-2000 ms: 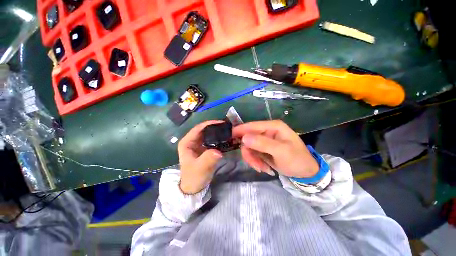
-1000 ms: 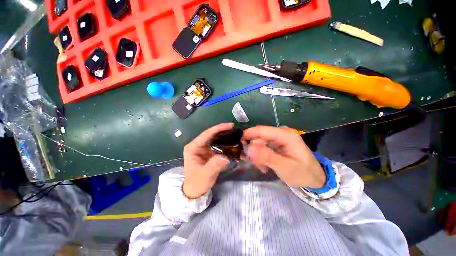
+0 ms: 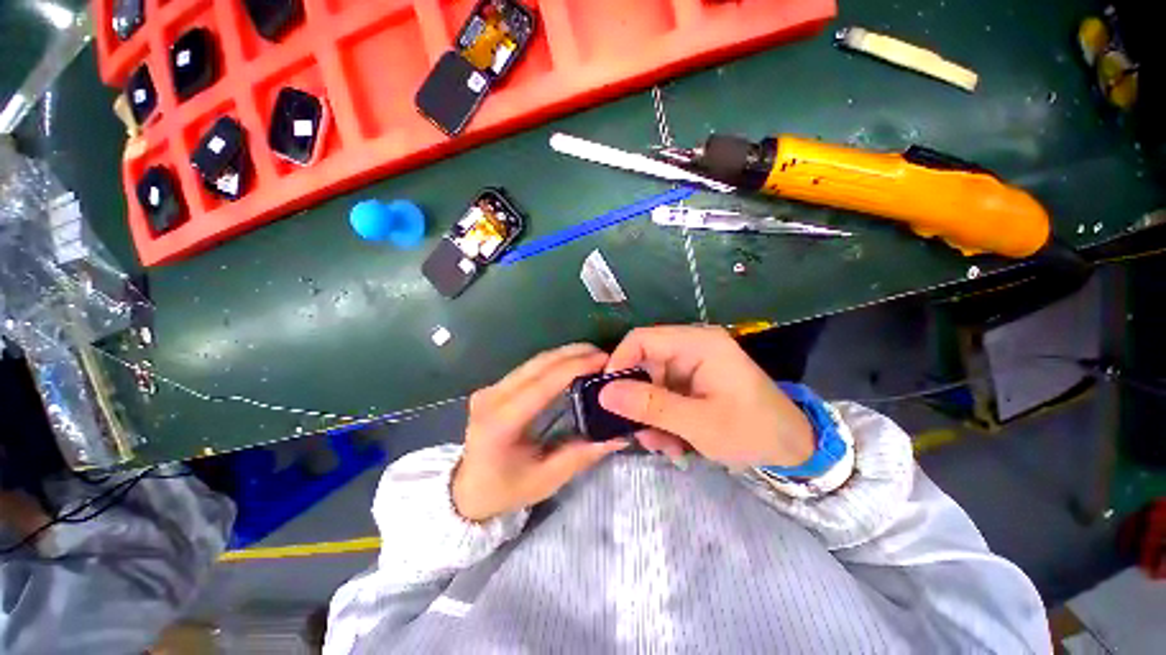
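A small black rounded watch unit point(image 3: 601, 422) is held between both hands over the lap, just off the bench edge. It looks closed, its dark face up. My left hand point(image 3: 522, 435) holds it from the left side, fingers along its top edge. My right hand point(image 3: 701, 394) grips its right side, with the thumb lying across the dark face. The fingers hide part of the unit. An open watch unit point(image 3: 486, 230) with gold-orange parts showing lies on the green bench, its black display module point(image 3: 448, 269) folded out beside it.
A red-orange tray point(image 3: 371, 160) holds several black units. On the bench point(image 3: 294, 333) lie a blue suction cup point(image 3: 388, 223), blue stick point(image 3: 588, 228), whitish scrap point(image 3: 601, 278), orange electric screwdriver point(image 3: 895, 192), silver tweezers point(image 3: 742, 223), a flat white strip point(image 3: 614, 156) and a tan stick point(image 3: 908, 59).
The unit's dark face has come flat on top, where earlier it was tilted with inner parts showing. My right thumb has moved onto that face. Both hands are slightly lower.
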